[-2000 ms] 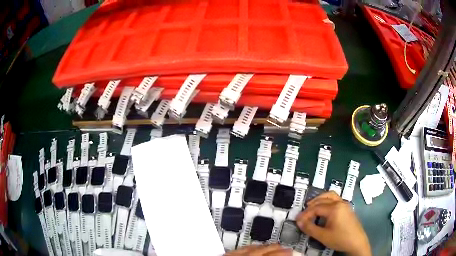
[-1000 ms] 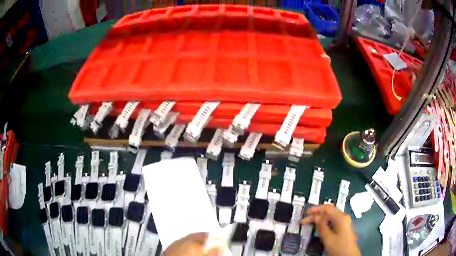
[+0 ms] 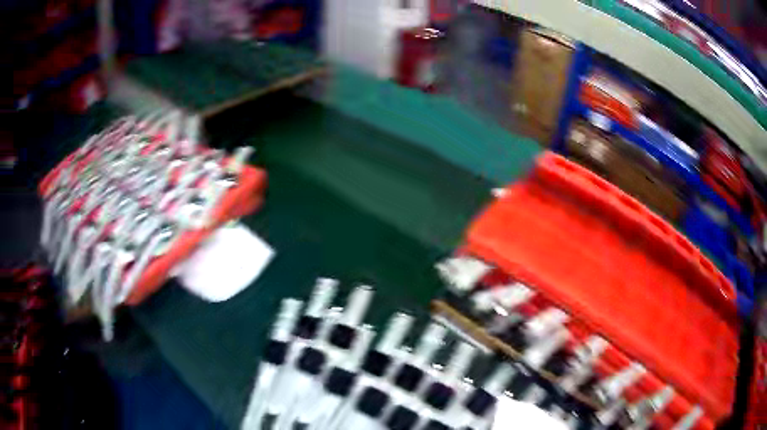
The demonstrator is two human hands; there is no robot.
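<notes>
The frame is blurred. Square dark-faced watches (image 3: 376, 363) with white straps lie in close rows at the bottom centre. A corner of a white paper sheet (image 3: 523, 418) shows over them at the bottom edge. Neither of my hands is in the picture.
A stack of red trays (image 3: 605, 277) stands at the right, with pale straps poking from its near side. A filled red tray (image 3: 244, 195) covered with white-strapped watches is at the left, beside a white rounded sheet (image 3: 225, 264). Blue shelving (image 3: 572, 97) is behind.
The view has swung to the left and blurred. Both hands have gone out of the picture. The filled tray at left has come into view; the calculator has left it.
</notes>
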